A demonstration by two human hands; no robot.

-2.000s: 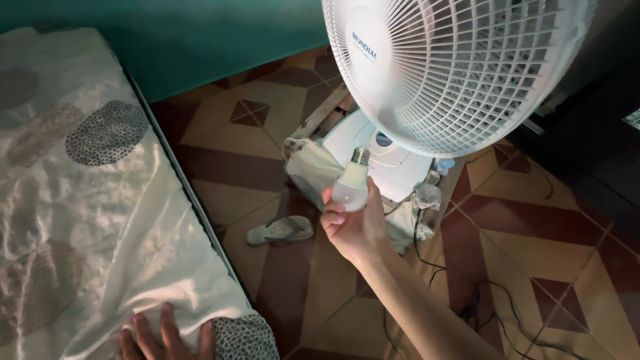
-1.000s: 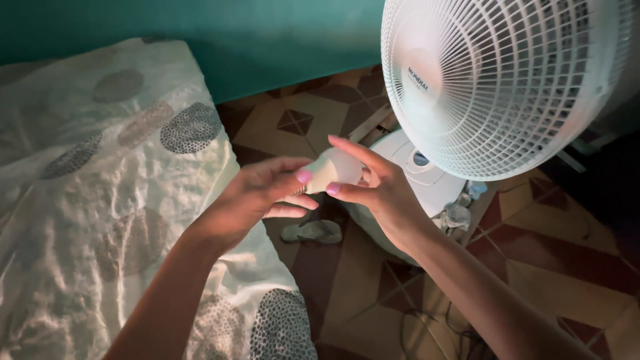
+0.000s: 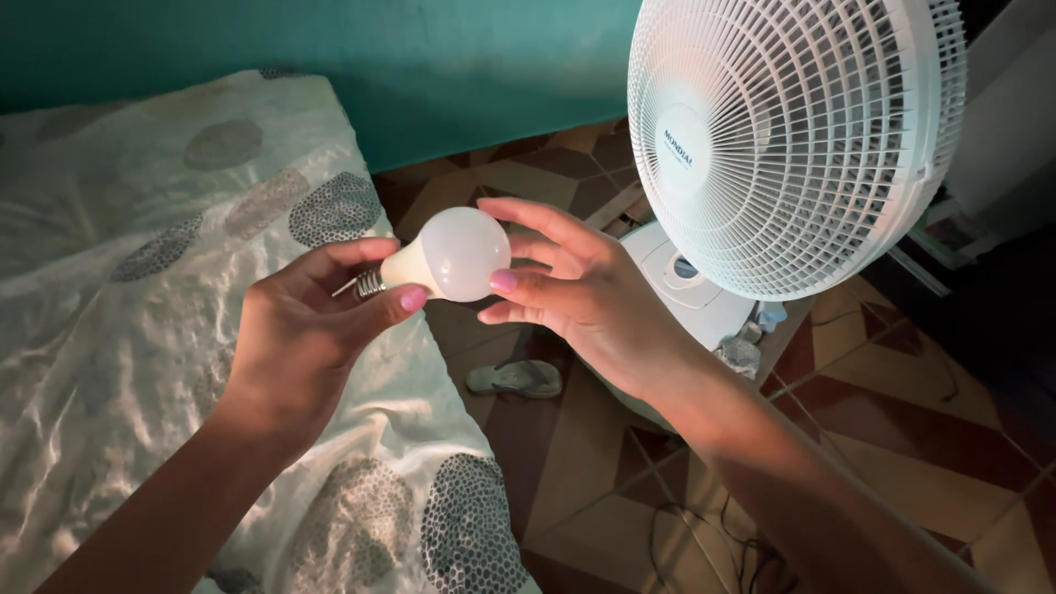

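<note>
A white LED light bulb (image 3: 464,254) lies sideways in the air between my hands, its metal screw base pointing left. My left hand (image 3: 318,322) grips it by the neck near the base, between thumb and fingers. Around the round end of the bulb curve the spread fingers of my right hand (image 3: 569,289), the thumb tip at its side. Whether the right fingers press on the bulb or only rest against it is hard to tell.
A bed with a spotted sheet (image 3: 107,330) fills the left. At the upper right stands a white Mondial fan (image 3: 775,148). A flip-flop (image 3: 515,379) and dark cables (image 3: 742,540) lie on the tiled floor, below a teal wall (image 3: 462,74).
Two seconds ago my right hand alone held the bulb upright, with my left hand on the bed. The left hand has come up to the bulb, which is now tipped sideways.
</note>
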